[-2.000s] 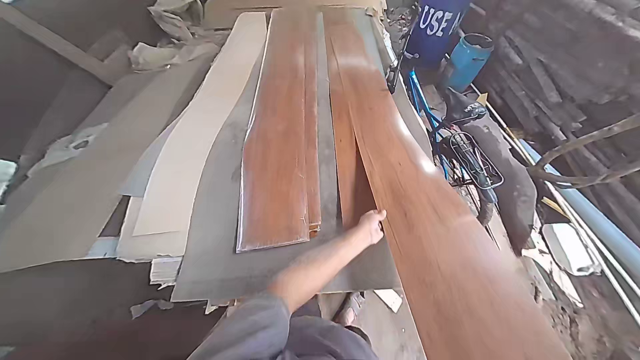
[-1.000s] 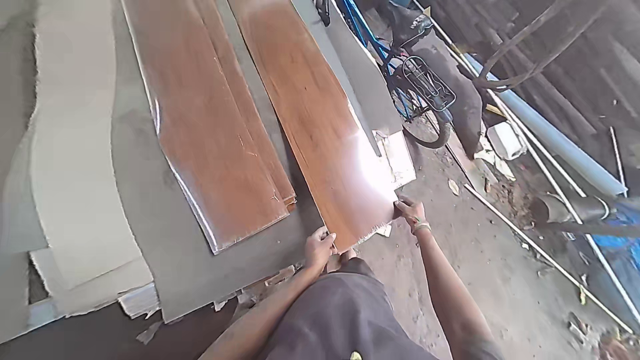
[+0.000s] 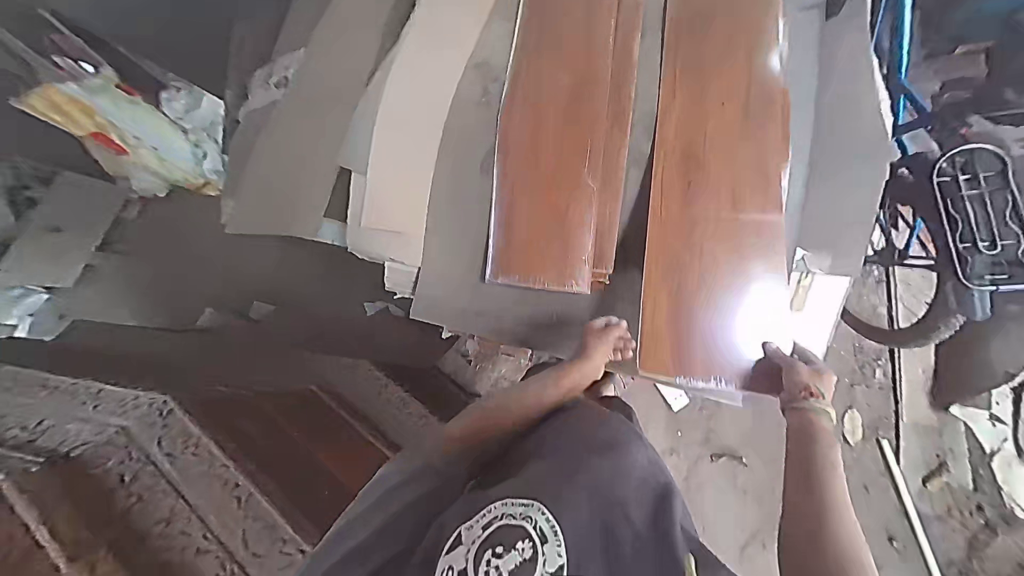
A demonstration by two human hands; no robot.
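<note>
A long glossy brown wood-grain sheet (image 3: 712,200) lies lengthwise on the grey sheets, its near end between my two hands. At that sheet's lower right corner, my right hand (image 3: 802,376) grips the edge, a band around its wrist. Just left of the lower left corner is my left hand (image 3: 606,346), its fingers curled; whether they touch the sheet's edge cannot be told. Further left lies a stack of similar brown wood-grain sheets (image 3: 548,160) with uneven edges. Bright glare covers part of the right sheet near my right hand.
Pale sheets (image 3: 420,120) lie left of the brown stack, over a large grey sheet (image 3: 456,272). A bicycle with a metal rear rack (image 3: 980,216) stands at the right. A thin pole (image 3: 908,508) lies on the floor. Brown panels (image 3: 280,440) are at the lower left.
Two seconds ago one hand was at the long sheet's left edge; a second ago both hands were at its near end. The sheet now lies straighter beside the stack. The view has turned.
</note>
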